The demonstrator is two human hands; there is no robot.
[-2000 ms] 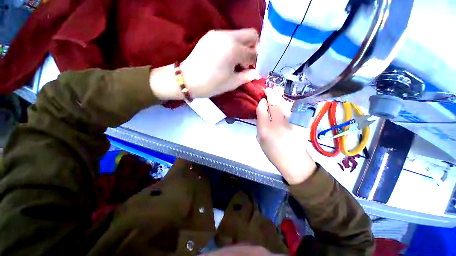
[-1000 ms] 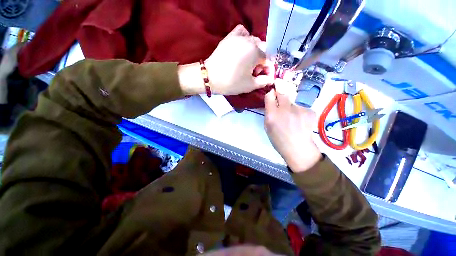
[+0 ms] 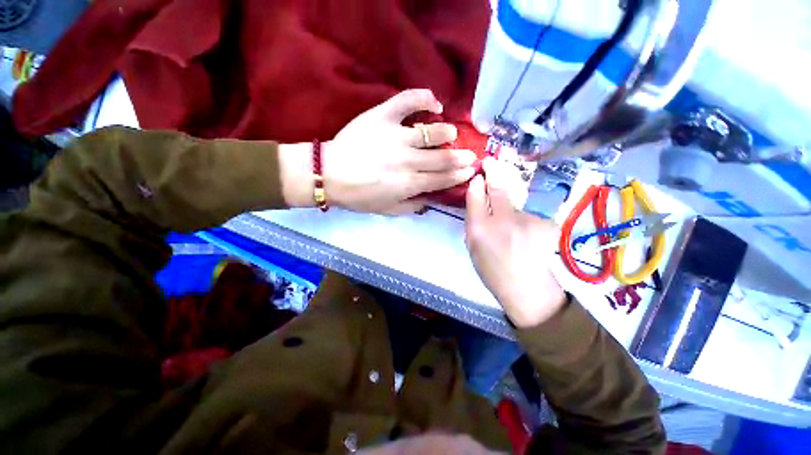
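The dark red garment covers the left and far side of the white table, and its edge runs up to the presser foot and needle. My left hand lies on the cloth, fingers spread and pointing at the needle, pressing it down. My right hand is at the near side of the presser foot, fingertips together at the cloth edge; a thin dark thing shows at its fingertips, too small to name. The white sewing machine with a blue stripe stands over the cloth. The exact stitching point is glaring and partly hidden.
Scissors with red-orange and yellow handles lie right of the needle, with blue snips across them. Dark red scraps and a black smartphone lie nearby. The table's ruler-marked front edge runs below my hands, above blue bins.
My left hand has opened from a pinch at the needle to lying flat on the cloth. The white tag below my left wrist no longer shows. My right hand stays near the presser foot.
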